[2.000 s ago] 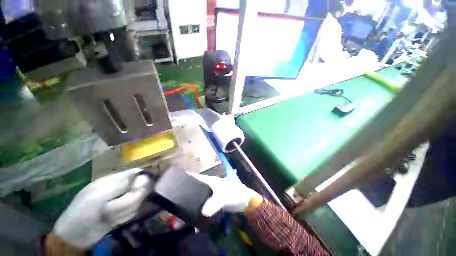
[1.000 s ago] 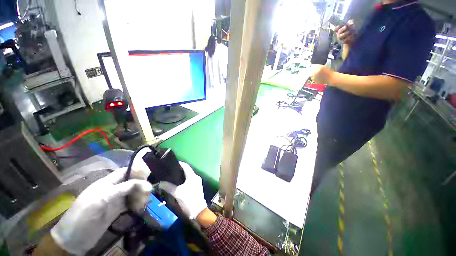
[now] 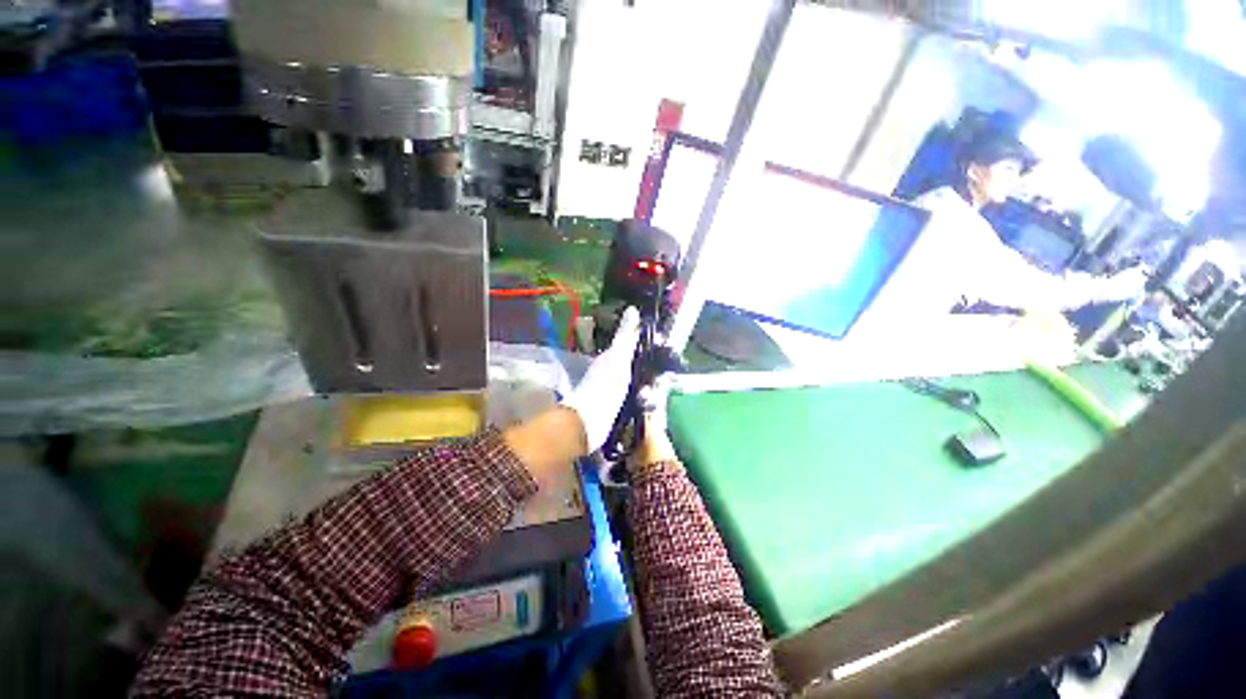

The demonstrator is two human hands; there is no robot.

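Note:
My gloved left hand [image 3: 604, 387] reaches across the base plate [image 3: 280, 464] to just below the barcode scanner [image 3: 642, 260]. My gloved right hand [image 3: 657, 407] is beside it, small and partly hidden. Between them they hold the dark power adapter with its black cord [image 3: 631, 421], seen narrow and blurred; the exact grip of each is hard to see. The scanner's red lights glow. The ultrasonic horn [image 3: 390, 301] stands above the yellow, empty fixture [image 3: 416, 419].
A black adapter [image 3: 976, 447] with its cord lies on the green conveyor belt [image 3: 820, 505]. A monitor [image 3: 834, 253] stands behind. A red emergency stop [image 3: 414, 643] is on the base front. Film [image 3: 123, 396] stretches left. A person [image 3: 1004, 260] sits at the back right.
My hands have moved away from my body to the scanner with the adapter. The view has swung back left, so the horn and fixture show again and the standing person is out of view.

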